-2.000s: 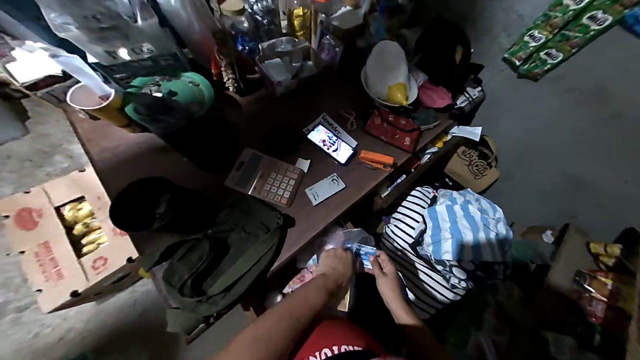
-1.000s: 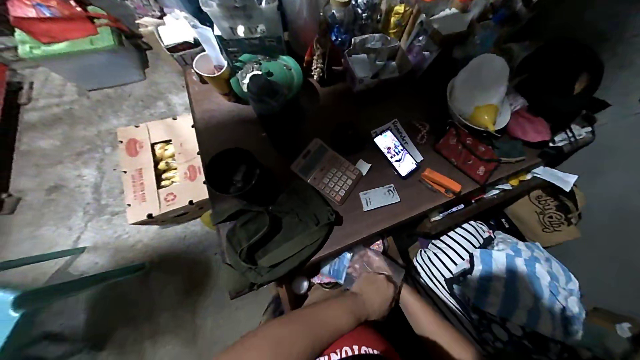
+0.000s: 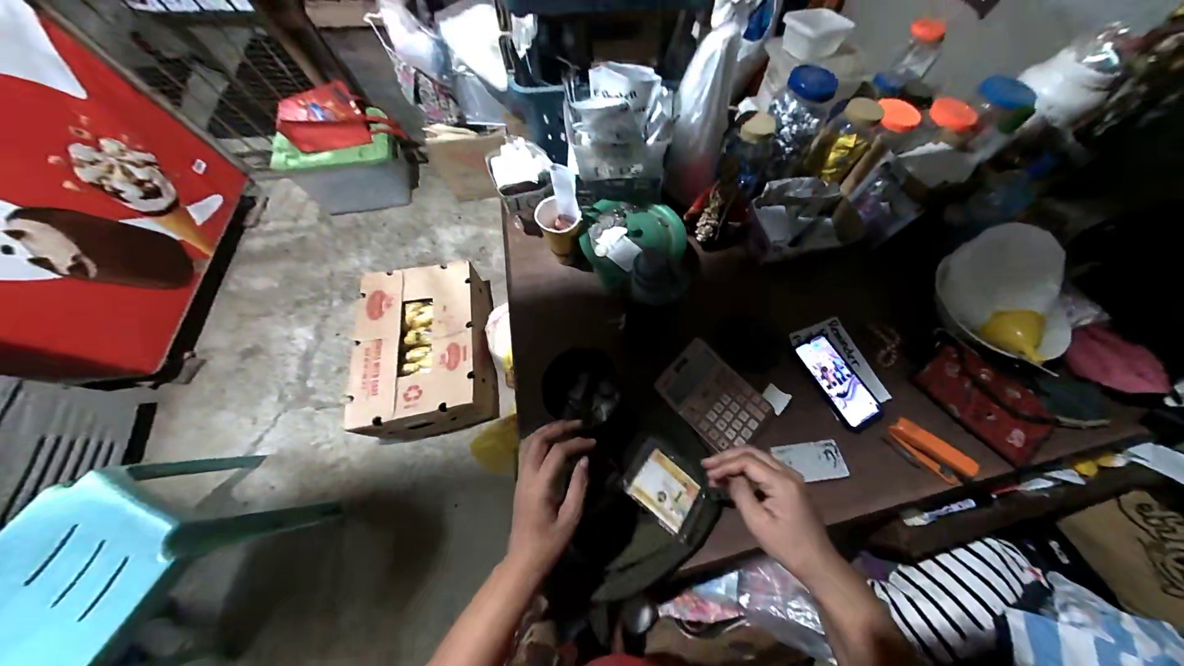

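Note:
My left hand (image 3: 553,490) rests at the left side of a dark cloth bag (image 3: 638,555), its fingers apart and nothing seen in them, just below a dark round bowl (image 3: 581,384). My right hand (image 3: 763,495) is at the bag's right side, fingertips together on its dark edge. Between the hands a small card in a clear sleeve (image 3: 664,492) lies on the bag. Beyond it are a calculator (image 3: 712,393) and a phone with a lit screen (image 3: 840,381). A pale printed card (image 3: 811,460) lies right of my right hand.
An orange cutter (image 3: 934,449) and a red patterned pouch (image 3: 982,402) lie at the right. Lidded jars (image 3: 814,92), a green bowl (image 3: 647,236) and a paper cup (image 3: 559,229) stand at the back. On the floor are a cardboard box (image 3: 425,347) and a turquoise plastic chair (image 3: 92,555).
My hands have moved up from below the table edge, where they held plastic packets, onto the dark bag, and are now apart. The view has swung left.

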